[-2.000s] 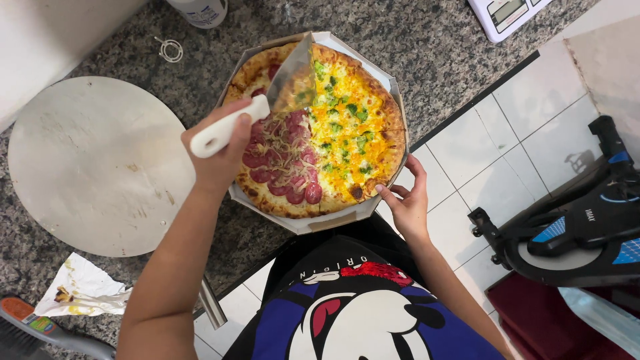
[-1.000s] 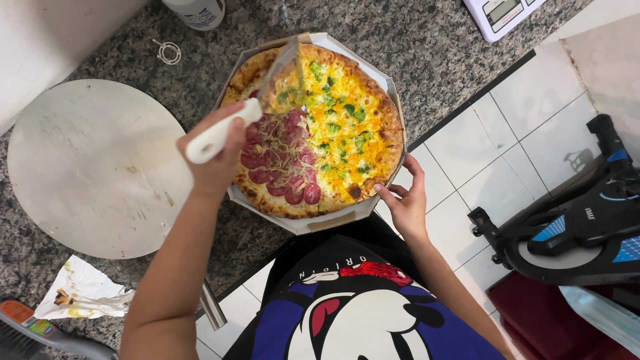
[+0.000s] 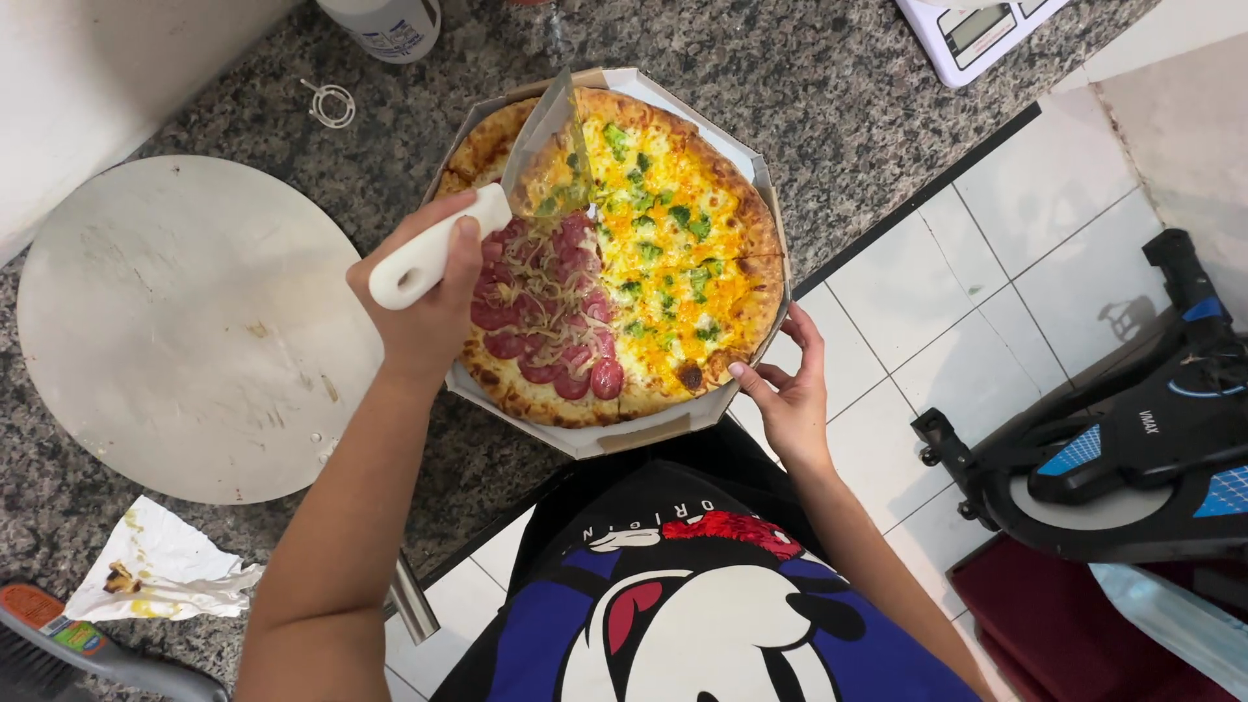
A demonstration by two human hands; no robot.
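Note:
A round pizza (image 3: 673,263) lies in an octagonal cardboard tray (image 3: 624,439) at the counter's edge. Its right side bears broccoli and yellow cheese; its left side bears sliced sausage and onion. My left hand (image 3: 429,263) grips the white handle of a wide-bladed pizza cutter or server (image 3: 551,156), whose blade stands over the pizza's upper middle. Whether the blade cuts into the pizza cannot be told. My right hand (image 3: 790,390) holds the tray's lower right rim, thumb at the crust, fingers partly hidden beyond the rim.
A round metal plate (image 3: 195,331) lies left on the granite counter. Soiled paper (image 3: 156,565) and a brush (image 3: 107,653) are at the lower left. A white container (image 3: 390,24), a coiled white cord (image 3: 331,105) and a scale (image 3: 970,39) lie farther back. An exercise bike (image 3: 1092,458) stands at right.
My left hand and the tool have shifted slightly, and the blade is turned more upright across the upper pizza than two seconds ago. My right hand has stayed at the tray's rim.

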